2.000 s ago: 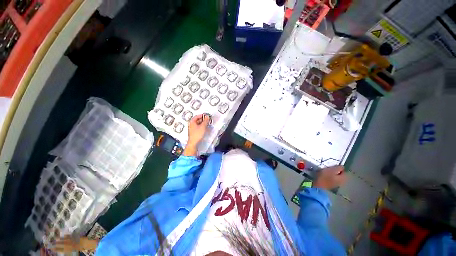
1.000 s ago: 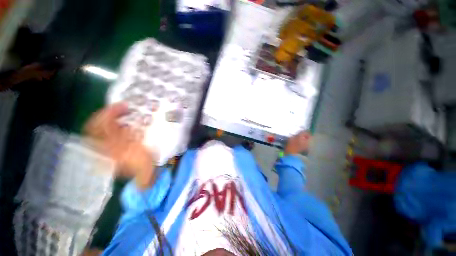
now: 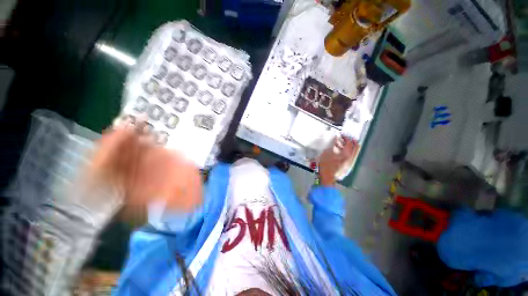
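Note:
The translucent tray (image 3: 200,137) lies left of the machine, with rows of ring-shaped housings (image 3: 189,88) in its pockets. My left hand (image 3: 142,173) is badly blurred over the tray's near left corner; whether it holds anything cannot be told. The dark brown fixture (image 3: 336,114) sits on the white machine bed (image 3: 269,118), with ring shapes visible in its left part. My right hand (image 3: 334,161) is at the bed's front right corner, fingers pointing toward the fixture but short of it; its grip is unclear.
The amber machine head (image 3: 353,34) hangs behind the fixture. Cloudy empty trays (image 3: 43,156) lie at the left. A blue bin (image 3: 249,13) stands at the top. A red frame (image 3: 420,218) and another person's blue sleeve (image 3: 480,245) are at the lower right.
The fixture has come forward from under the amber head. My right hand has moved from the bed's front edge onto its corner. My left hand has moved left from inside the tray.

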